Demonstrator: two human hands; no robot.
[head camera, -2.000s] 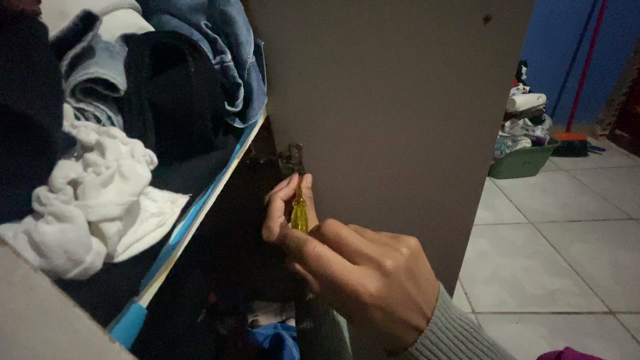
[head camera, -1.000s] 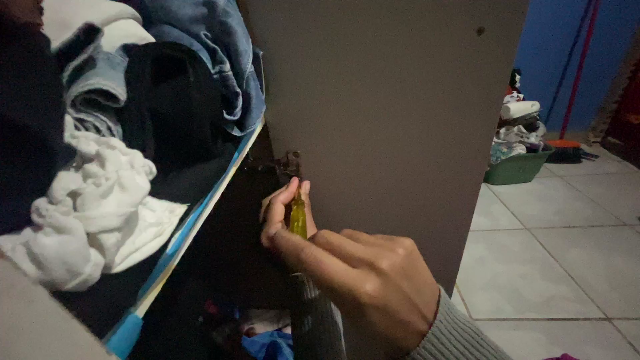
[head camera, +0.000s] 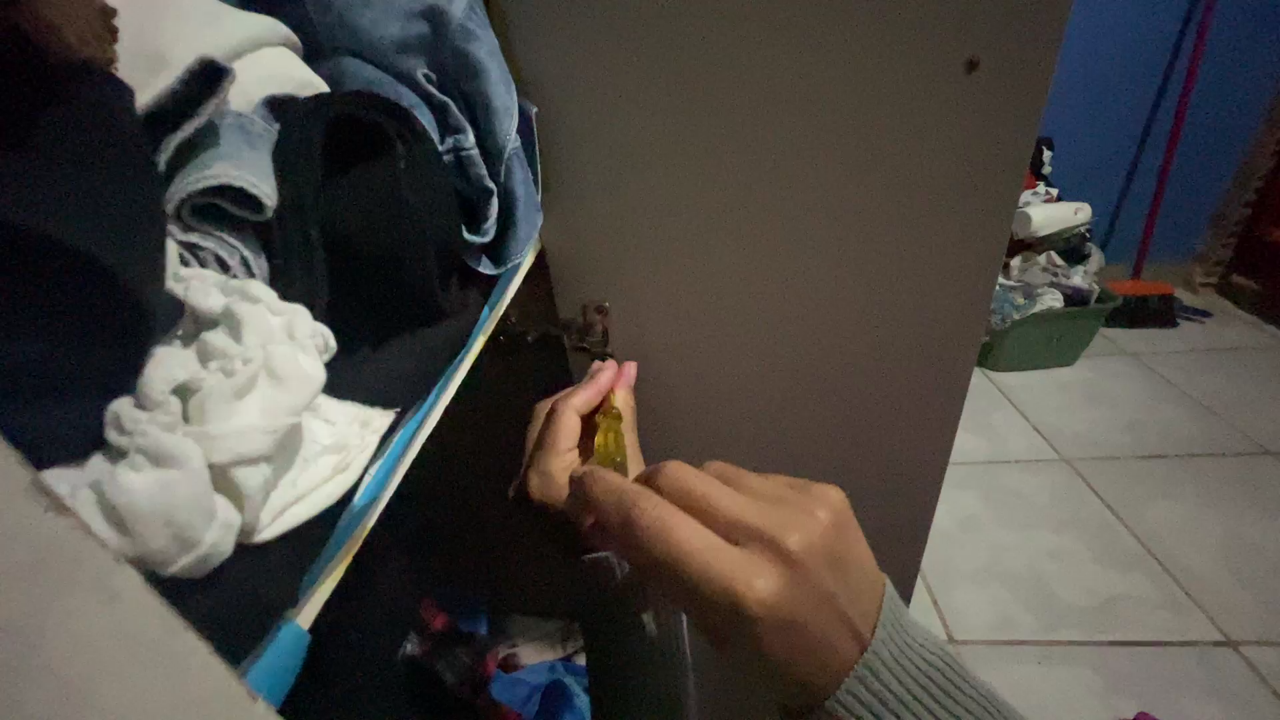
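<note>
My right hand (head camera: 760, 560), in a grey ribbed sleeve, grips the yellow translucent handle of a screwdriver (head camera: 609, 437). Just beyond it, the fingertips of my left hand (head camera: 565, 440) pinch around the front of the same tool; much of that hand is in shadow or behind the right one. The screwdriver points up at a metal cabinet hinge (head camera: 594, 325) on the inner side of a grey-brown door panel (head camera: 780, 220). Its tip is hidden by my fingers and the dark, so contact with a screw cannot be told.
Left of the hands, a shelf with a blue-and-white edge (head camera: 425, 430) holds white cloth (head camera: 230, 420) and denim clothes (head camera: 430, 110). More clothes (head camera: 540, 685) lie below in shadow. Beyond the door stand a green basin (head camera: 1045, 335), heaped with items, and a broom (head camera: 1142, 300) on the tiled floor.
</note>
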